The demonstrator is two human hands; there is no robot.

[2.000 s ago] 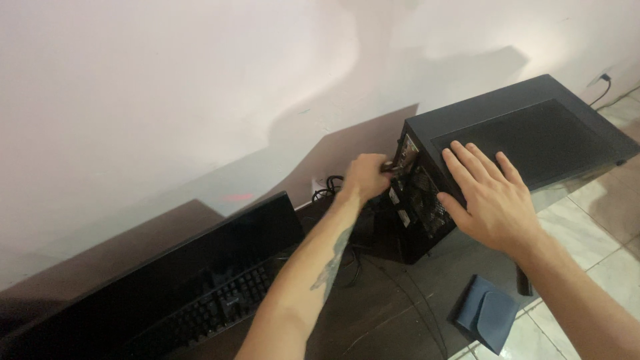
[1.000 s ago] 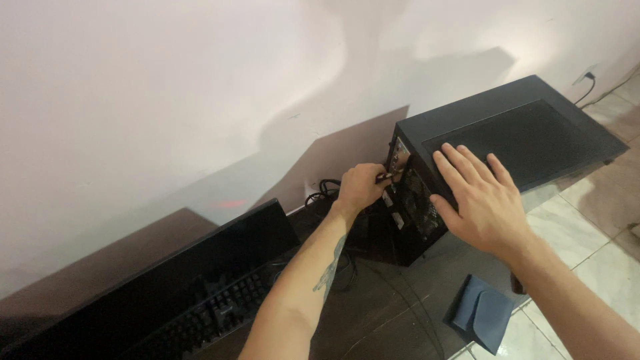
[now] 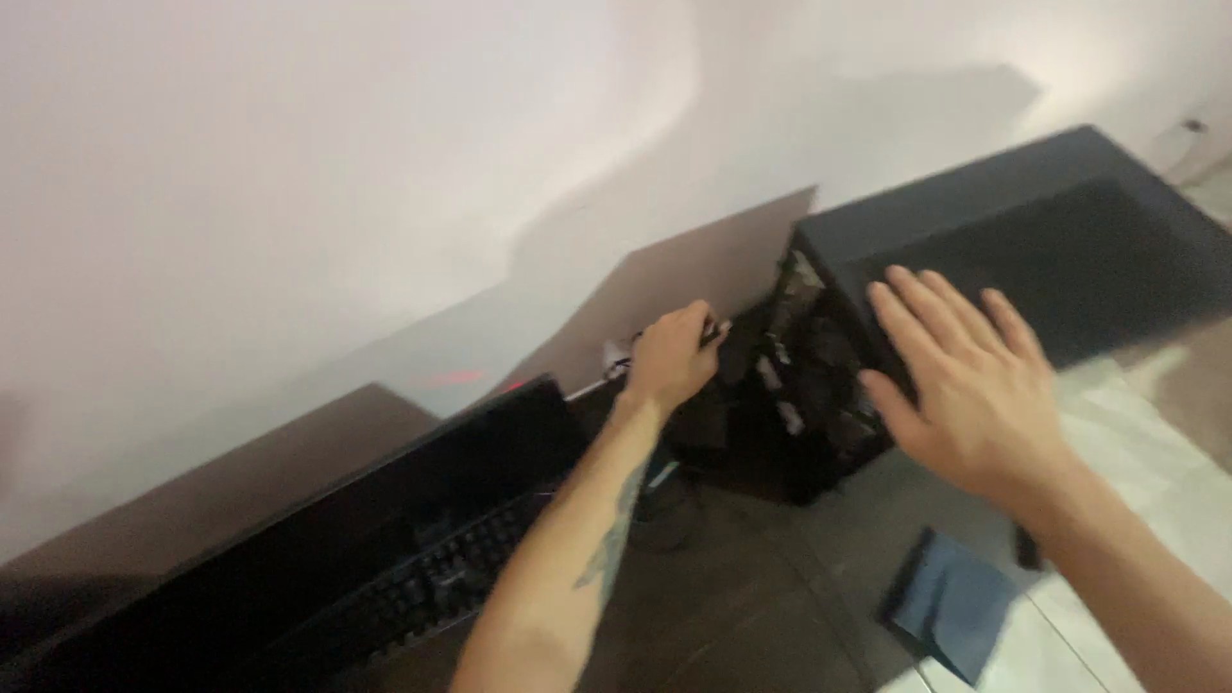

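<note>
A black desktop computer case (image 3: 962, 231) stands at the right, with ports and cables on the side facing left. My right hand (image 3: 972, 395) rests with fingers spread on the top of the case, near that side's edge. My left hand (image 3: 679, 351) is closed around a small dark cable connector (image 3: 714, 334), a little to the left of the case and apart from it. The picture is blurred, so the connector's exact kind cannot be told.
A black monitor (image 3: 366, 500) lies to the left with a black keyboard (image 3: 433, 577) beside it. Dark cables run behind my left hand. A blue folded pouch or wallet (image 3: 953, 602) lies at the dark table's near edge. The wall rises behind, and a tiled floor shows at right.
My left hand has moved away to the left from the port side of the case, with the dark connector in its fingers. My right hand has stayed on the case top.
</note>
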